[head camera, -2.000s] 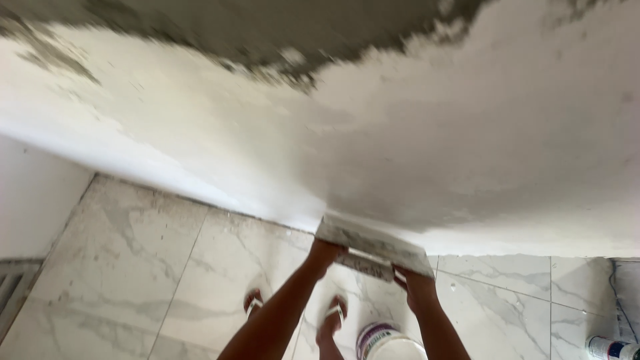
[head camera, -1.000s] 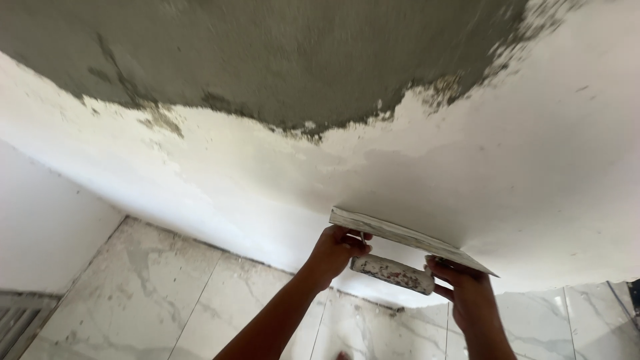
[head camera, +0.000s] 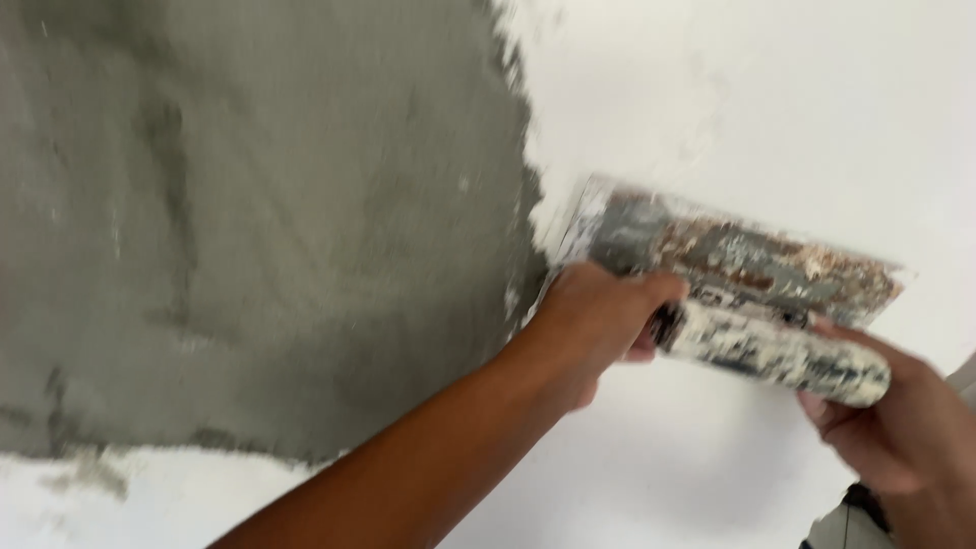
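Observation:
A plastering trowel (head camera: 740, 252) with a plaster-crusted, rust-stained blade lies against or close to the wall, right of centre. Its thick handle (head camera: 778, 354) is spattered white and dark. My left hand (head camera: 602, 313) grips the trowel's left end, the thumb by the front of the handle. At the other end my right hand (head camera: 892, 412) holds the blade's lower edge, its fingers partly hidden behind the handle. White wet-looking plaster (head camera: 648, 91) covers the wall around the tool. Left of it the wall is bare grey render (head camera: 305, 191), with a ragged white border beside the blade.
White coating (head camera: 191, 488) also runs along the bottom left, below the grey area. At the lower right corner, beside my right forearm, is a pale object with a dark part (head camera: 846, 518), cut off by the frame and unclear.
Both hands have moved the trowel up the wall from near the floor to beside the grey area. The view has shifted strongly, and the tiled floor has left it.

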